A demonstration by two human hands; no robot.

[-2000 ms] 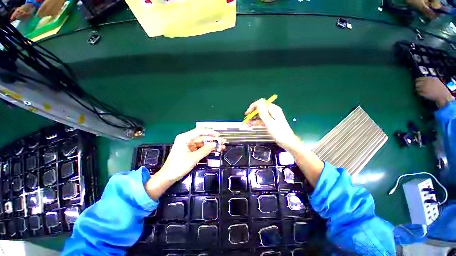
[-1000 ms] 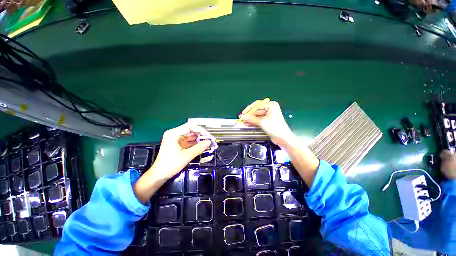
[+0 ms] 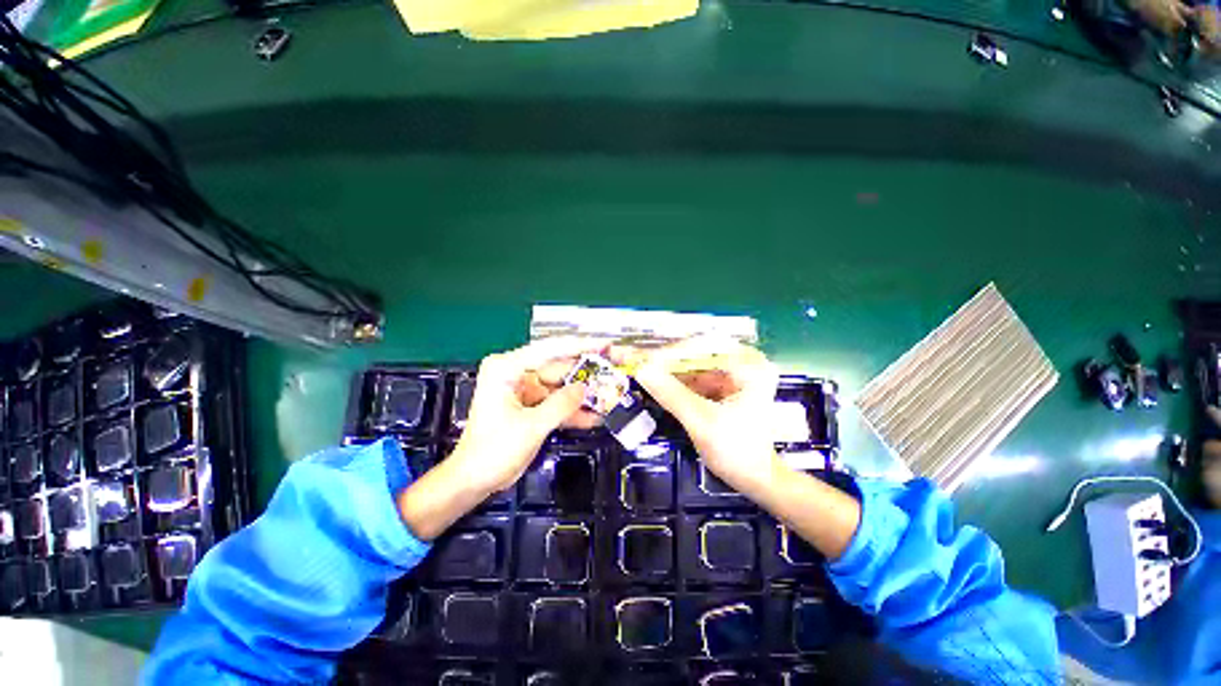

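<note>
My left hand (image 3: 512,418) holds a small electronic module (image 3: 600,386) between thumb and fingers, above the far part of a black blister tray (image 3: 644,551). A dark piece with a pale square face hangs at the module's lower right. My right hand (image 3: 716,409) is at the module's right side, its fingertips close to it. A bit of the yellow tool (image 3: 635,365) shows at those fingertips; the rest is hidden by the hand. A striped adhesive sheet (image 3: 643,322) lies just beyond the tray, partly covered by both hands.
A spare striped sheet (image 3: 959,386) lies angled to the right. Further right are loose black parts (image 3: 1122,377) and a power strip (image 3: 1131,552). A second blister tray (image 3: 121,462) is at left, below a grey rail (image 3: 174,275) with black cables. A yellow sheet (image 3: 549,14) is at the far side.
My right hand has come from the striped sheet, down and towards my left hand, and is now at the module. The module's dark piece with the pale face now shows.
</note>
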